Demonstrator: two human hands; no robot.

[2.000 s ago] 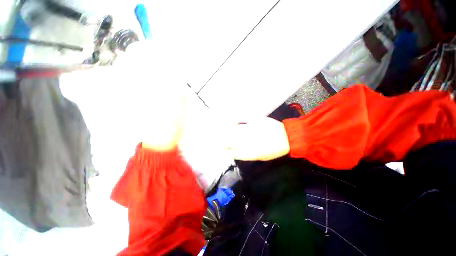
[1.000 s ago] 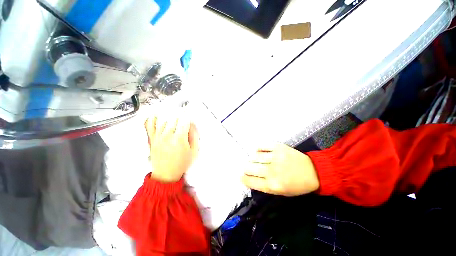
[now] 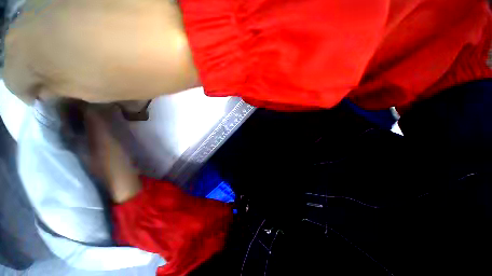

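My right hand is large, close to the camera and blurred across the upper left; its fingers do not show clearly. My left hand is blurred below it, beside white cloth, with its fingertips hidden or lost in blur. Whether either hand grips anything cannot be told. The white cloth hangs in broad folds at the left, with a dark line along its lower part. Dark grey cloth lies at the far left edge. A small dark piece shows just under my right hand.
A white table with a ruler strip along its edge runs between the sleeves. A bright blue item, perhaps a bin, is by the lap. A dark garment with white stitching covers the lap.
My right hand has moved left and up close to the camera. My left hand has shifted left. The white cloth now lies farther left, and the machine head, phone and card no longer show.
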